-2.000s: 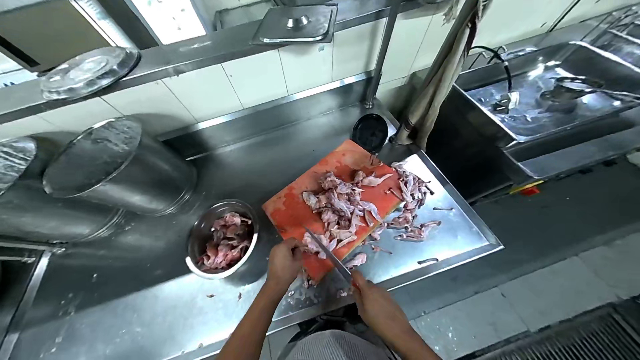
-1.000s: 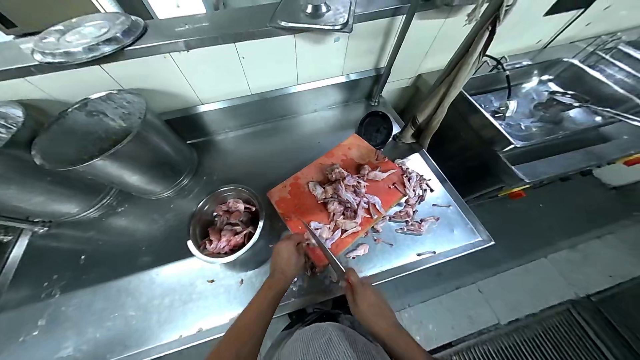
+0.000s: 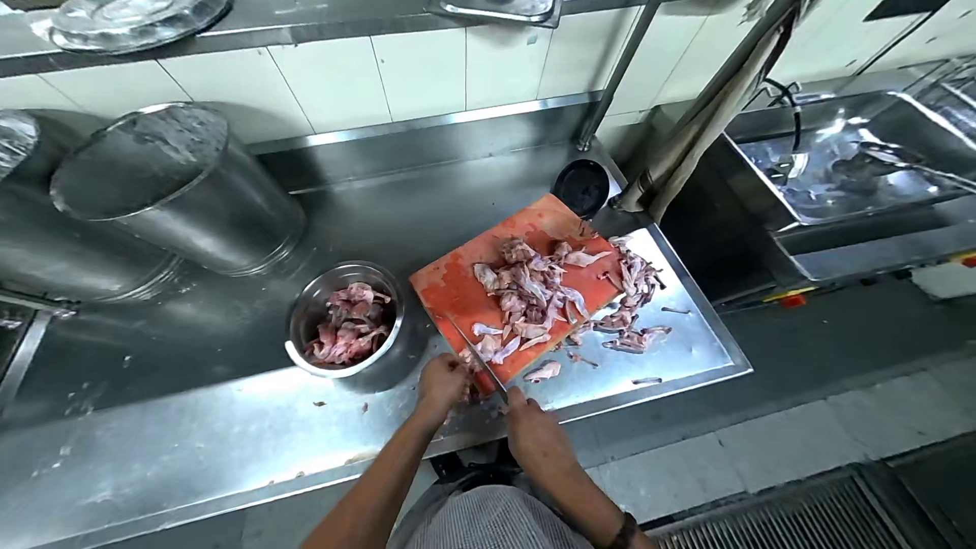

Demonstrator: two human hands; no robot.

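My right hand is closed around the handle of a knife, whose blade points up and left over the near corner of a red cutting board. My left hand is at the board's near left edge, its fingers on a piece of raw meat beside the blade; the fingertips are partly hidden. A heap of raw meat pieces lies on the board, and more pieces lie on the steel counter to its right. Left of the board, a steel bowl holds raw meat.
Large steel pots stand at the back left. A round black lid or dish sits behind the board, near an upright metal pole. A cloth hangs at right, before a steel sink. Small scraps dot the steel counter.
Both hands stay at the board's near edge, left hand at the meat and right hand on the knife. The view has shifted a little.
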